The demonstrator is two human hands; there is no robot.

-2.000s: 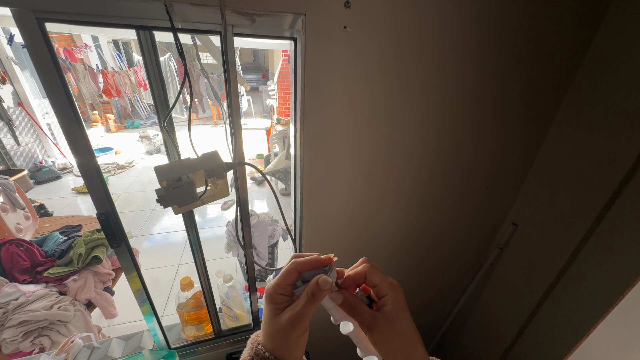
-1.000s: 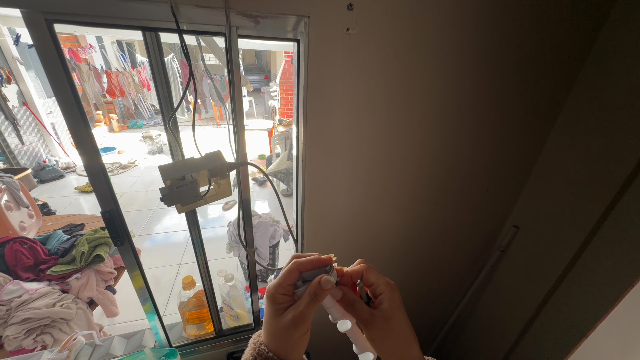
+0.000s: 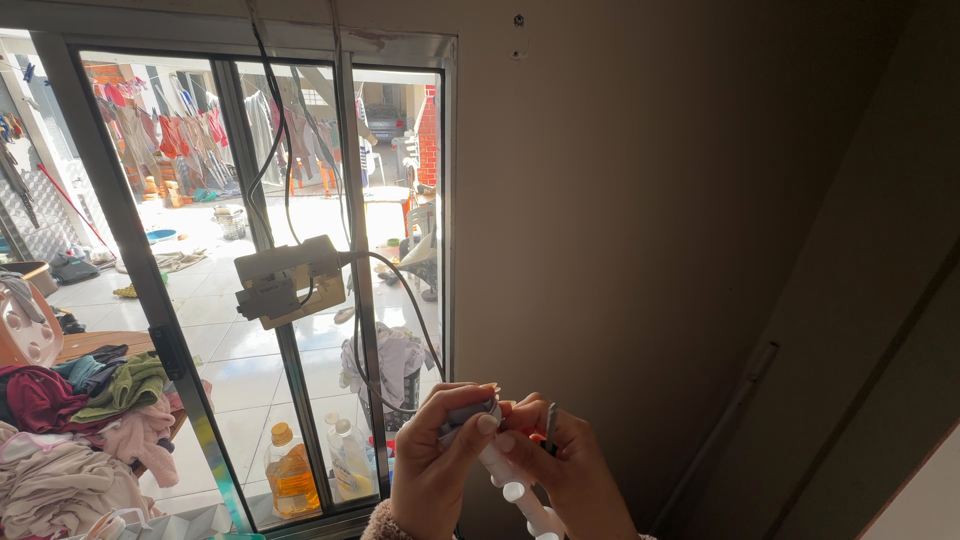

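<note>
At the lower middle of the head view, my left hand (image 3: 442,457) grips a grey-white rounded piece (image 3: 471,420) between thumb and fingers. My right hand (image 3: 559,465) pinches at the same spot, its fingertips close to those of the left. A white plastic part with round knobs (image 3: 517,491) runs down between the hands; whether it is joined to the grey piece is hidden. A thin dark rod, its kind unclear, with a grey tip (image 3: 551,427) sticks out of my right hand, and something small and red shows between those fingers.
An electrical box (image 3: 292,281) hangs on cables before the sliding window (image 3: 450,225). Bottles, one an orange liquid bottle (image 3: 291,472), stand by the window's lower frame. Heaped clothes (image 3: 67,465) lie at lower left. A plain wall (image 3: 600,225) rises behind my hands; a pale pipe (image 3: 720,427) leans at right.
The thin rod at my right hand now stands more upright and shows more plainly. Both hands stay together at nearly the same place.
</note>
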